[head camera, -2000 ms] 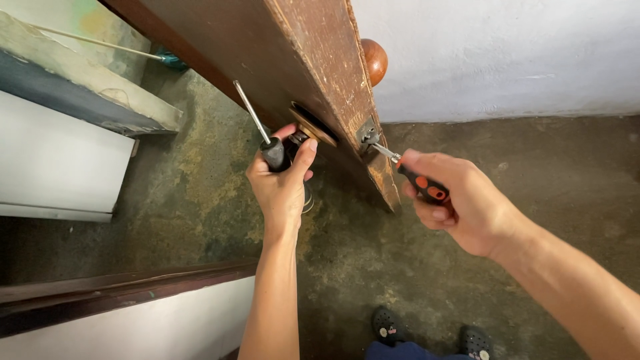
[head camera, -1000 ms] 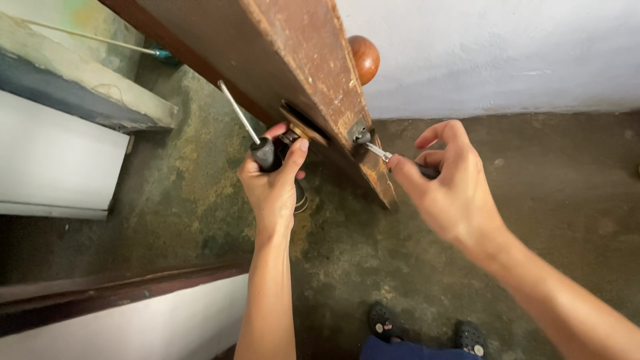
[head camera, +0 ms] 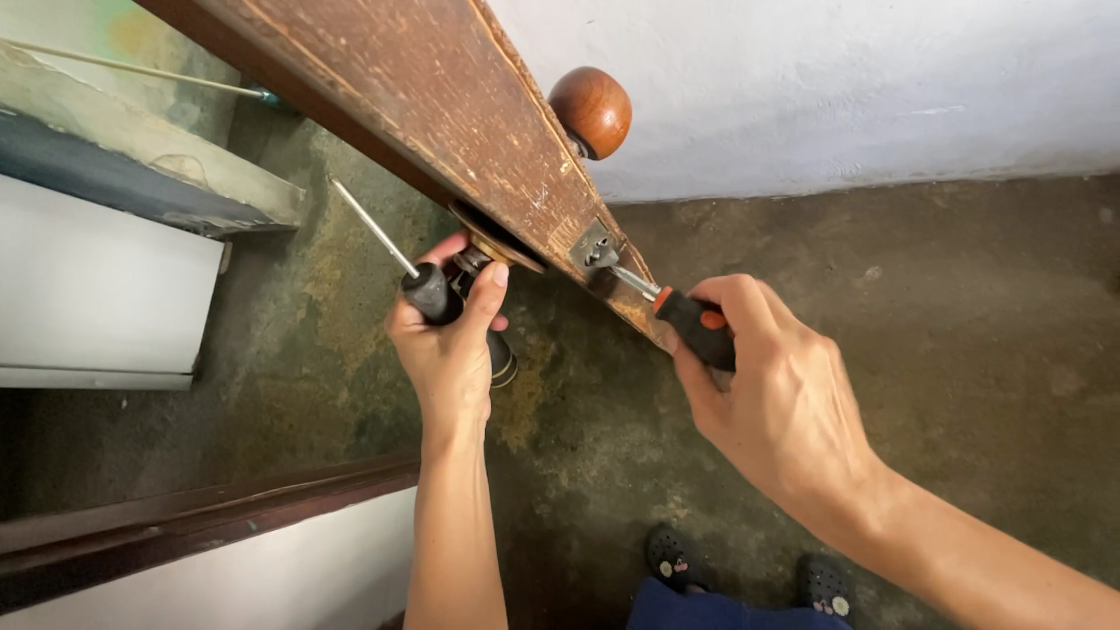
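A brown wooden door [head camera: 420, 96] with worn paint shows its edge, where a metal latch plate [head camera: 595, 247] is set. My right hand [head camera: 770, 376] grips a black and orange screwdriver [head camera: 700, 328], its tip at the latch plate. On the door's left face is a round metal rose [head camera: 496, 238]; my left hand [head camera: 451, 350] holds the knob part by it, largely hidden by the fingers. The same hand also grips a second screwdriver [head camera: 430, 289], black-handled, its shaft pointing up and left. A round wooden knob [head camera: 592, 112] stands out from the door's far face.
A pale wall [head camera: 840, 87] rises behind the door. At the left are a white panel [head camera: 96, 280], a low ledge [head camera: 149, 140] and a thin stick [head camera: 131, 72]. A dark wooden sill [head camera: 201, 525] crosses the lower left. Dark clogs [head camera: 669, 556] stand on the concrete floor.
My right hand's fingers, spread off the handle one second ago, are closed around the screwdriver again. Its tip stays at the latch plate. My left hand keeps its hold at the rose.
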